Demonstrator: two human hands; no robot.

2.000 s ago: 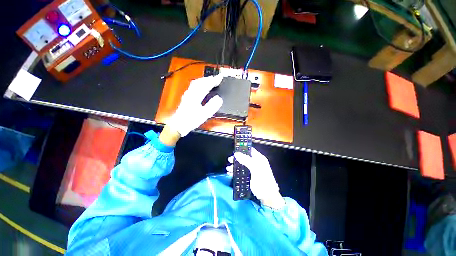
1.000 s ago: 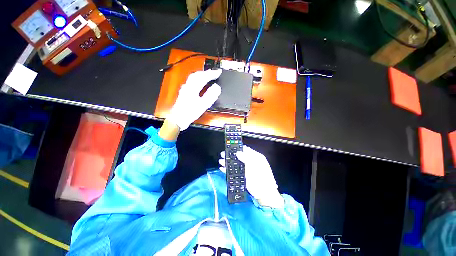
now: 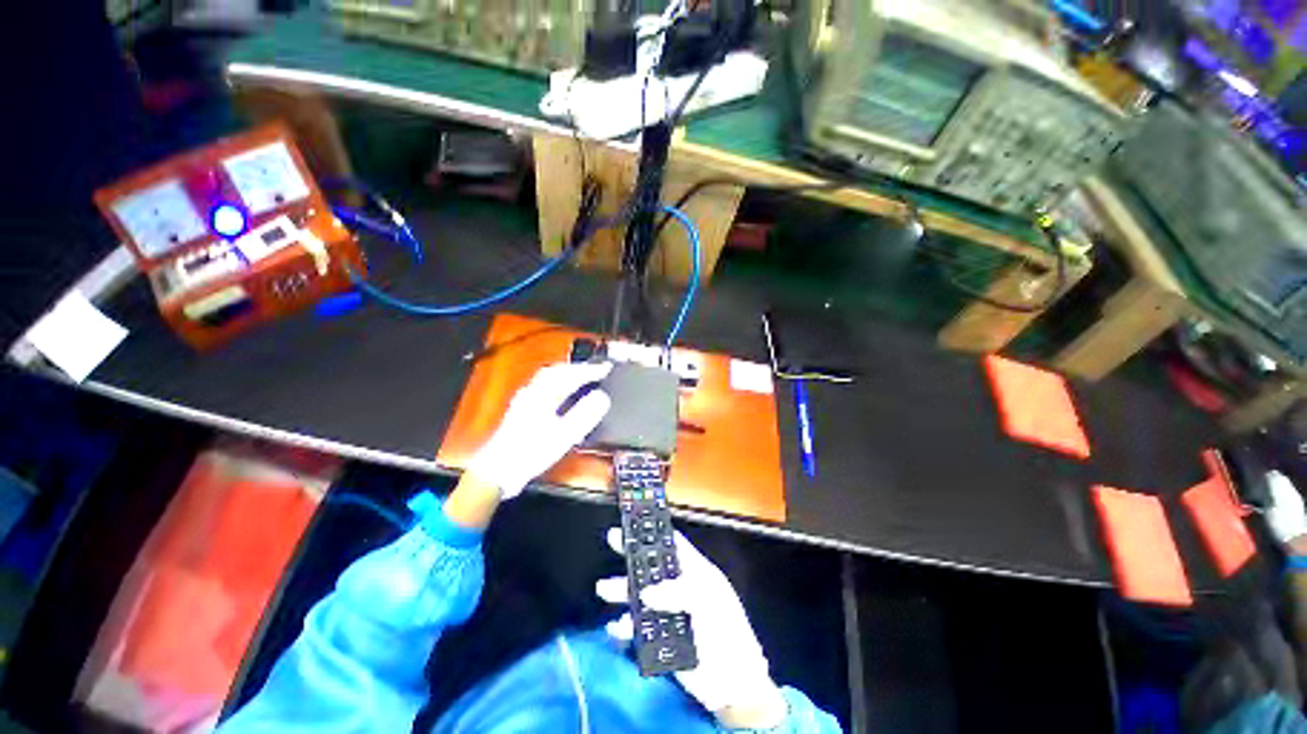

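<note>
A flat dark set-top box (image 3: 639, 407) lies on the orange work mat (image 3: 735, 466), its far edge at the white and black connector pieces. My gloved left hand (image 3: 542, 427) holds the box at its left side, thumb and fingers on its left edge and top. My gloved right hand (image 3: 698, 627) holds a long black remote control (image 3: 651, 552) upright in view, its far end close to the box's near edge. Thin black test cables (image 3: 641, 244) run down to the mat's far edge. A white label (image 3: 750, 376) lies at the mat's far right corner.
An orange tester (image 3: 237, 247) with a lit blue lamp stands left. A blue cable (image 3: 473, 308) loops towards the mat. A blue pen (image 3: 806, 427) and another black box (image 3: 814, 341) lie right. Salmon pads (image 3: 1038, 406) lie further right. An oscilloscope (image 3: 917, 96) stands above. Another person's gloved hand shows far right.
The view has tilted up, bringing the shelf and oscilloscope into sight. The remote's far end is now nearer the box. My left hand stays on the box.
</note>
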